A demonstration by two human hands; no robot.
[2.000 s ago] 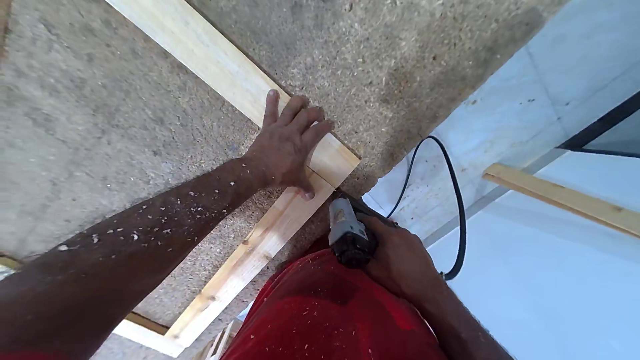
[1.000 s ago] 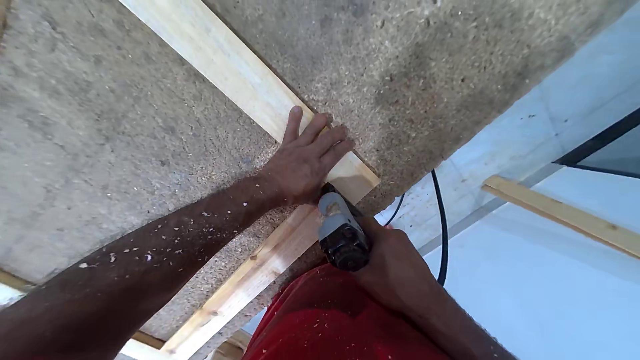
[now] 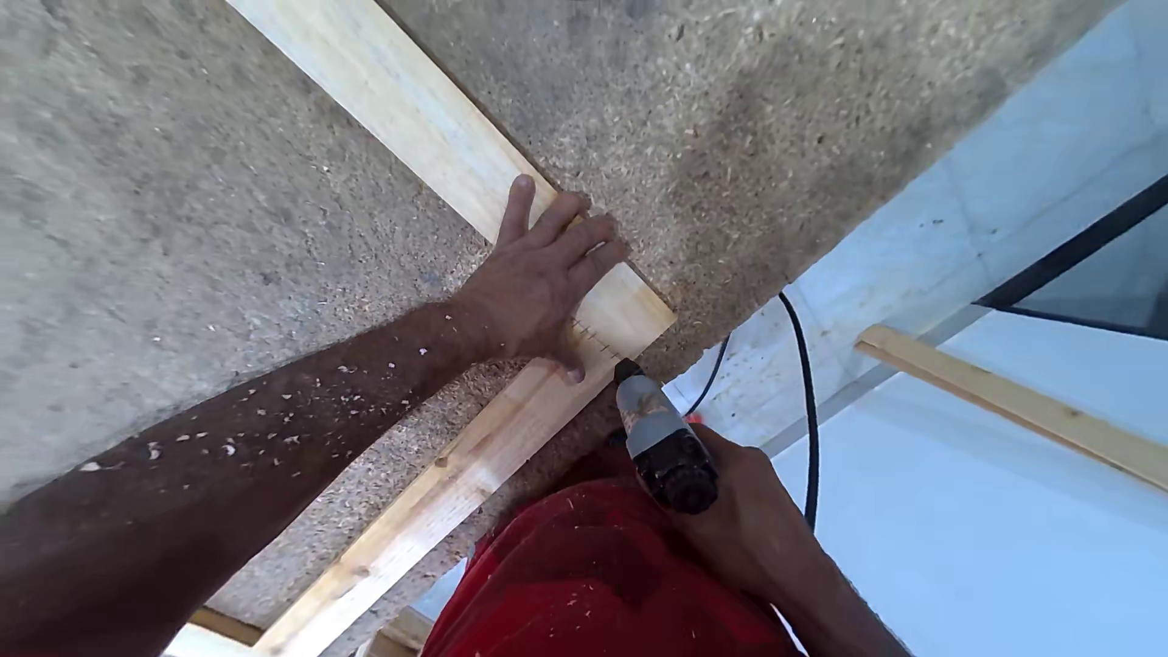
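My left hand (image 3: 543, 274) lies with spread fingers on a pale wooden board (image 3: 392, 87), close to where it meets a second wooden board (image 3: 456, 484) at a corner. Small dark marks, apparently staples, run in a row along the joint. My right hand (image 3: 730, 493) is closed around a grey and black power tool (image 3: 659, 433), which looks like a pneumatic stapler. The tool's dark nose is at the outer end of the joint, by the board's edge. Wood chips stick to my left forearm.
The boards rest on a rough, chip-strewn particleboard surface (image 3: 776, 137), whose edge runs diagonally on the right. A black hose (image 3: 808, 392) hangs beyond that edge. Further right, a wooden strip (image 3: 1013, 397) lies over a white surface. Another frame piece (image 3: 214, 634) shows at the lower left.
The tool in my right hand has moved off the inner part of the joint to its outer end, where it also was two seconds ago. My left hand still presses on the board.
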